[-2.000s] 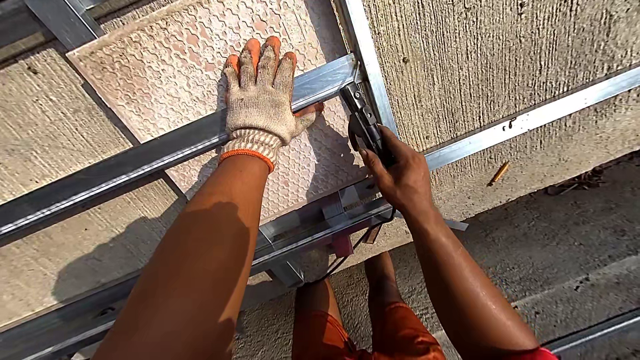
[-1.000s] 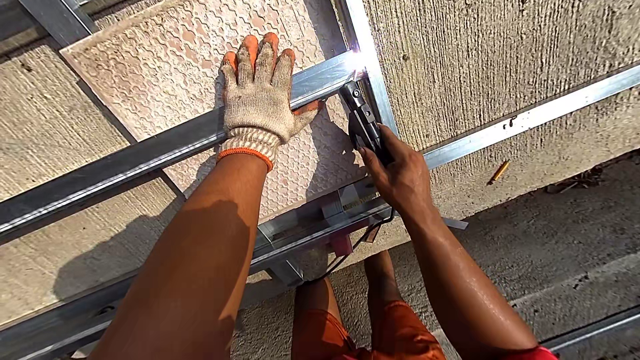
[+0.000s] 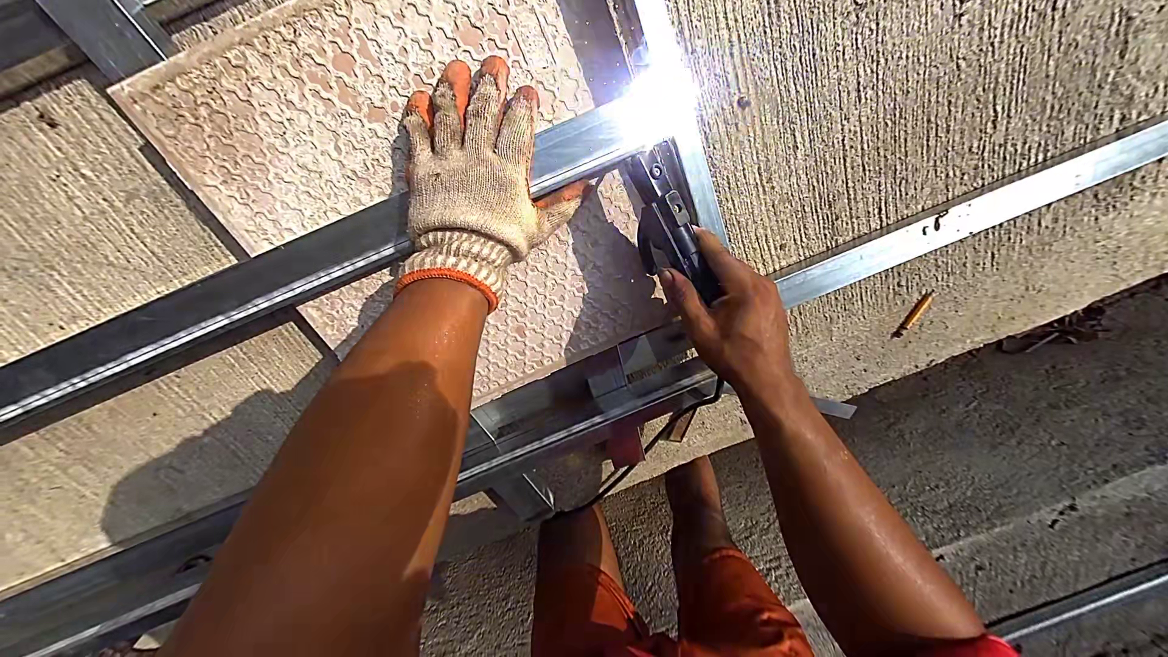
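My left hand (image 3: 474,164), in a knit work glove with orange fingertips, lies spread and flat on a metal channel bar (image 3: 301,260), fingers apart. My bare right hand (image 3: 735,315) grips a black welding electrode holder (image 3: 673,219), just below the corner where the bar meets a crossing metal bar (image 3: 703,182). A bright white welding arc (image 3: 659,96) glares at that corner and hides the joint and the electrode tip. A black cable (image 3: 652,443) runs down from the holder past the lower channel.
A patterned tile panel (image 3: 365,109) lies beneath the bars on ribbed concrete (image 3: 912,82). A lower metal channel (image 3: 584,415) crosses near my legs. Another metal strip (image 3: 976,210) extends right, with an orange pencil-like stick (image 3: 913,314) on the concrete below it.
A small glow at the corner one second ago has become a large, bright arc; two seconds ago there was none. Both hands have stayed about where they were.
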